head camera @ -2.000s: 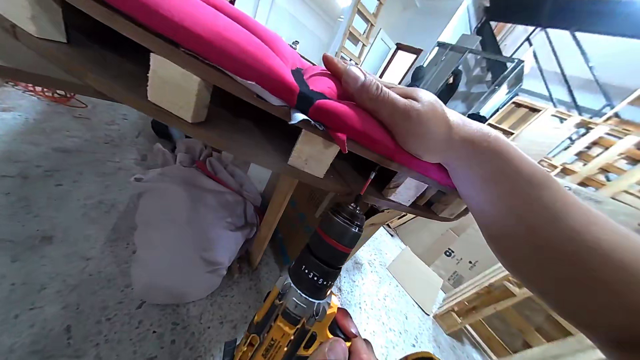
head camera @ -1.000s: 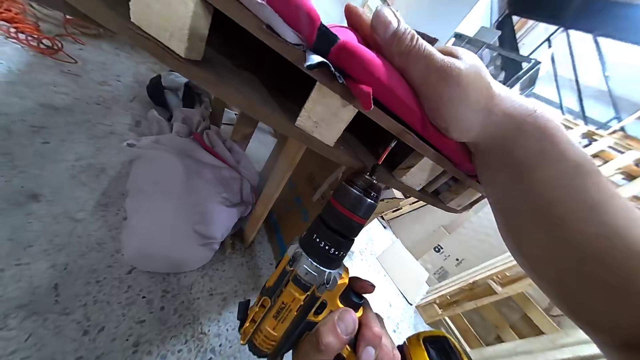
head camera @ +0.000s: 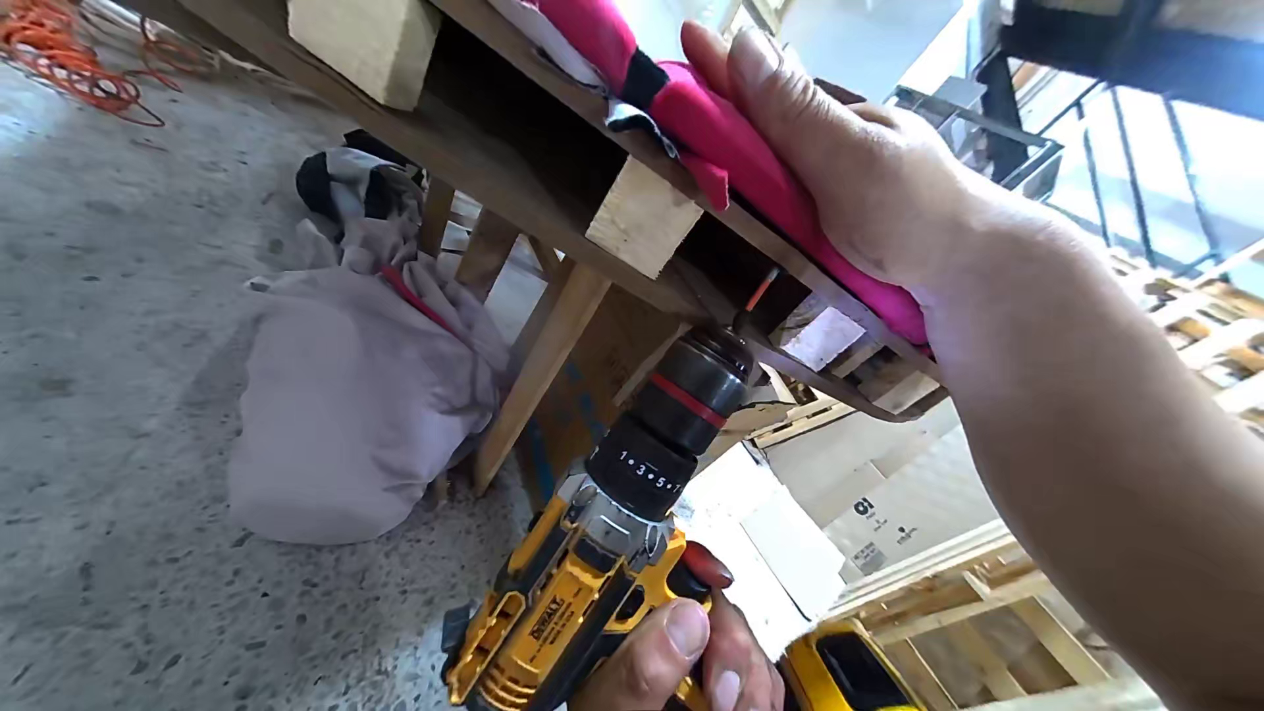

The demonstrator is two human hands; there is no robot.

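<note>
My left hand (head camera: 691, 657) grips the handle of a yellow and black DeWalt cordless drill (head camera: 622, 513) at bottom centre, index finger at the trigger. A slim bit with a red section (head camera: 758, 293) points up from the chuck, beside the gap between the boards of a wooden frame (head camera: 474, 148) with curved edges. Pale wood blocks (head camera: 647, 217) sit between these boards. My right hand (head camera: 849, 158) presses on bright pink fabric (head camera: 736, 148) along the frame's upper edge, its thumb nearest me. A black strip (head camera: 644, 81) crosses the fabric. Whether the bit touches wood cannot be told.
A wooden leg (head camera: 543, 370) stands under the frame. Beside it, a greyish-pink cloth bundle (head camera: 346, 405) lies on the speckled floor (head camera: 128, 415). An orange cord (head camera: 69, 59) is coiled at upper left. Cardboard (head camera: 918, 504) and slatted wooden frames (head camera: 997, 632) lie at lower right.
The view has shifted, bringing the frame's near end closer. The drill and left hand have moved slightly right in view. Both hands have kept their places on the drill and the pink fabric.
</note>
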